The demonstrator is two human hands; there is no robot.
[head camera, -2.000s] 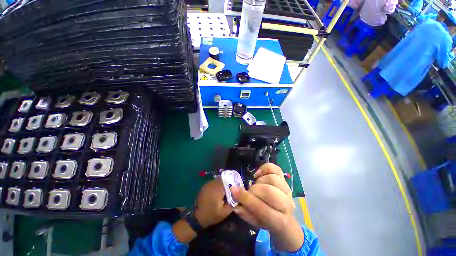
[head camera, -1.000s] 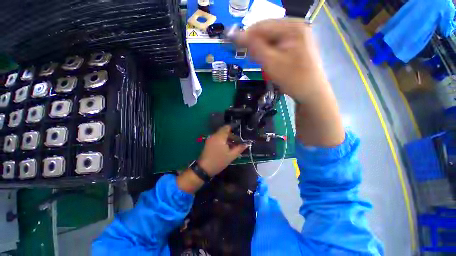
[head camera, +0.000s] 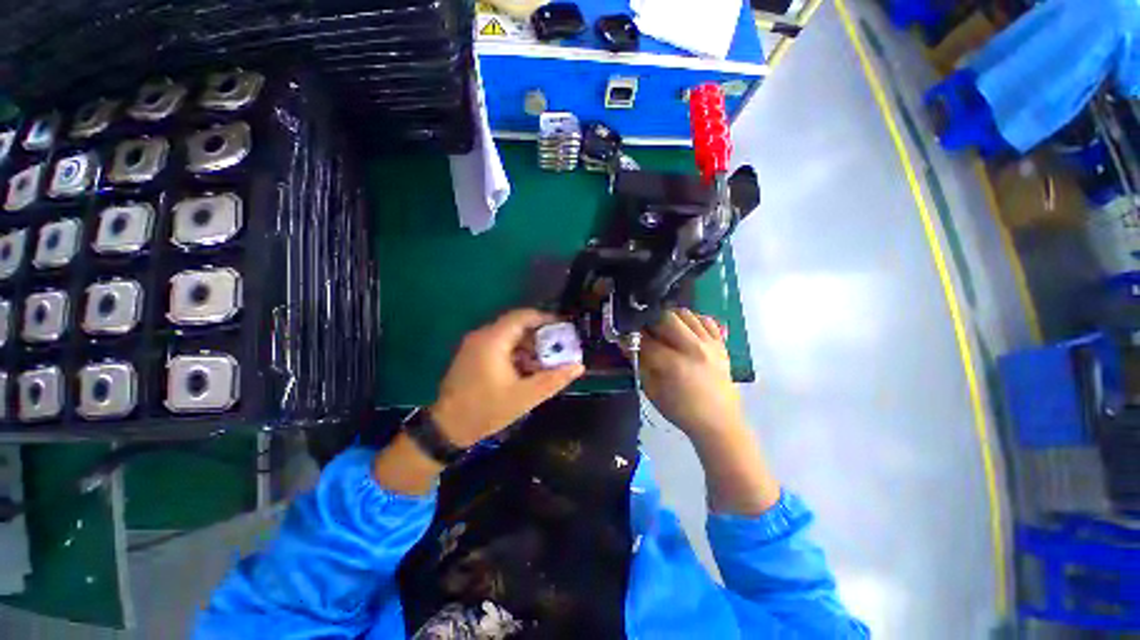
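Observation:
My left hand holds a small silver-white housing with a dark centre hole between thumb and fingers, at the left front of the fixture. The black toggle-clamp test fixture stands on the green mat. Its red ribbed handle stands up. My right hand is at the fixture's front right, its fingers bent beside a small metal fitting; whether it grips anything cannot be told.
The blister tray with silver housings lies at left, the tall black tray stack behind it. The blue tester box stands behind the fixture. Spare silver parts sit before it. White paper hangs beside the stack.
The red handle now shows upright, free of my right hand, which has come down to the fixture's front right. My left hand has moved a little left and now shows a housing in it.

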